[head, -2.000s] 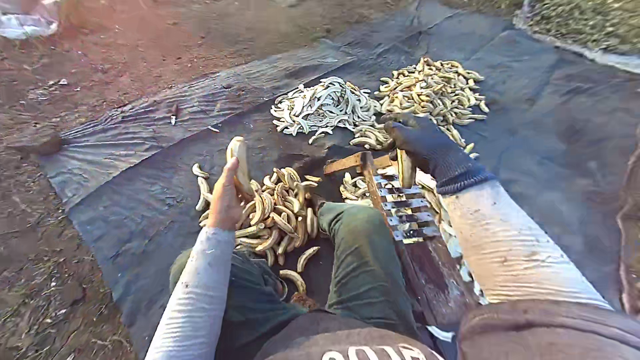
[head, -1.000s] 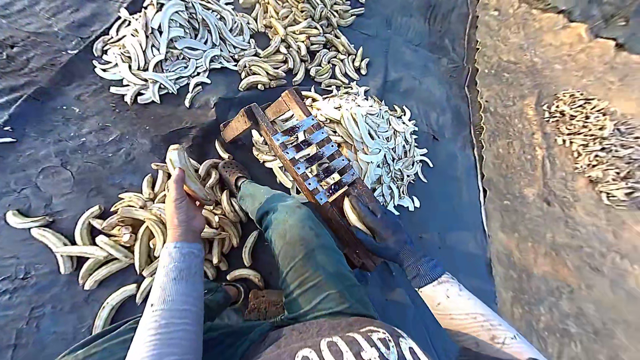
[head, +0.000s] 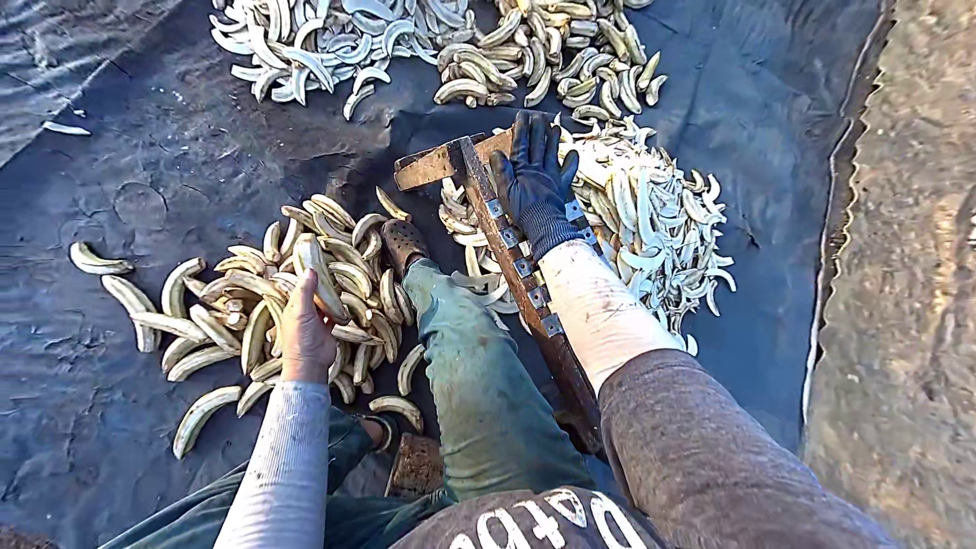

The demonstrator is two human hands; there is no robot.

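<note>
My bare left hand (head: 307, 335) grips a peeled banana or plantain (head: 317, 271) above a heap of whole peeled fruit (head: 252, 293) at left. My right hand (head: 537, 179), in a dark glove, lies palm down over the upper part of a wooden slicing frame (head: 488, 179), its fingers extended and thumb spread. Whatever may be under the palm is hidden. Metal blade plates (head: 523, 267) run along the frame, partly covered by my right forearm. Pale slices (head: 648, 229) lie heaped right of the frame, and more pieces (head: 469, 236) lie at its left side.
Two more heaps lie farther off, pale slices (head: 305, 46) and yellower fruit (head: 534, 53). Everything rests on a dark sheet (head: 91, 198), whose edge borders bare ground (head: 907, 305) at right. My shoe (head: 404, 242) stands between the near heap and the frame.
My right hand has moved from the lower part of the slicing frame up to its upper end. My left hand still holds a peeled fruit over the near heap.
</note>
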